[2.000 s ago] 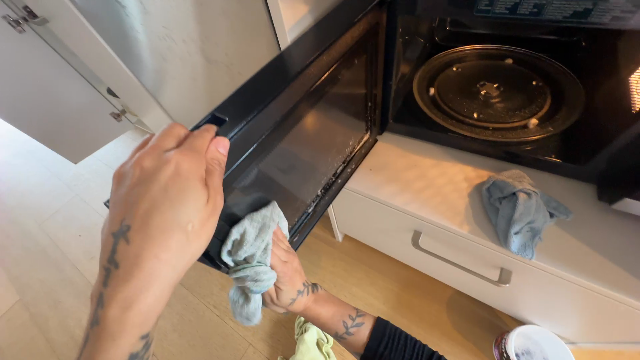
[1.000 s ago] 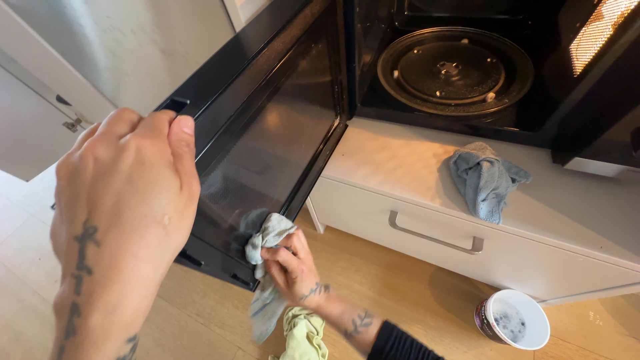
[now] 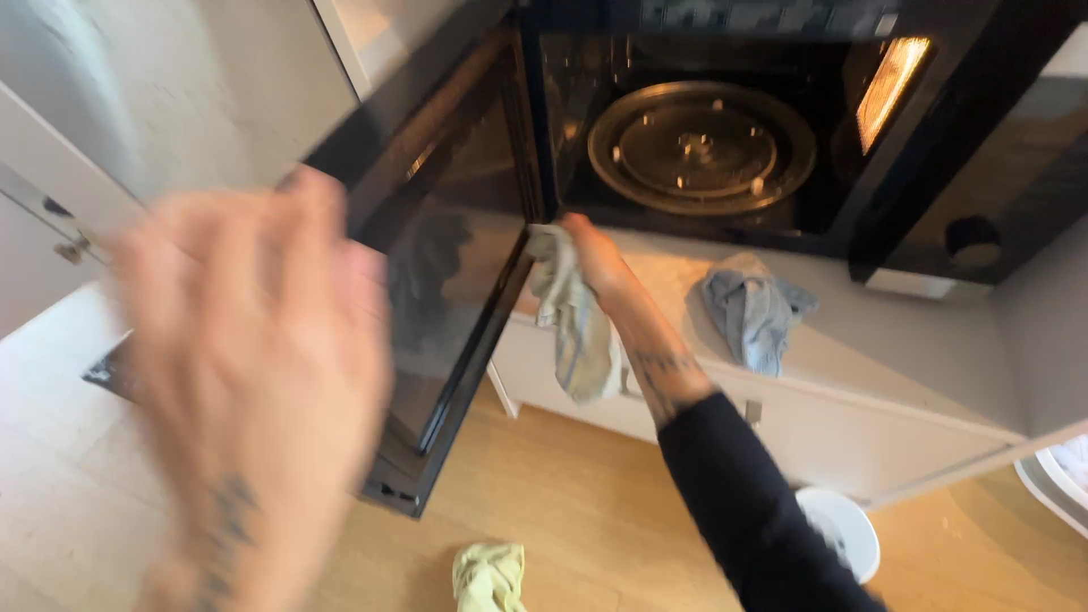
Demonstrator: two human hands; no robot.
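The black microwave door [image 3: 442,255] stands open on the left, its inner glass facing me. Blurred and large, my left hand [image 3: 255,331] is at the door's outer edge, the fingertips hidden behind or against it; its exact grip cannot be told. My right hand [image 3: 595,255] holds a pale grey-green cloth [image 3: 574,323] at the door's lower edge, near the hinge side, and the cloth hangs down. Inside the lit microwave cavity lies a round glass turntable [image 3: 701,149]. A crumpled blue-grey cloth [image 3: 752,310] rests on the white surface below the cavity.
A white drawer unit [image 3: 901,442] stands under the microwave. On the wooden floor are a yellow-green cloth [image 3: 490,578] and a white tub [image 3: 841,531], partly hidden by my right sleeve. Part of a white rounded object [image 3: 1058,484] shows at the right edge. Cabinet doors are at the left.
My right hand has moved with its cloth from the door's lower outer corner up along the lower edge to the hinge side. My left hand stays by the door's outer edge.
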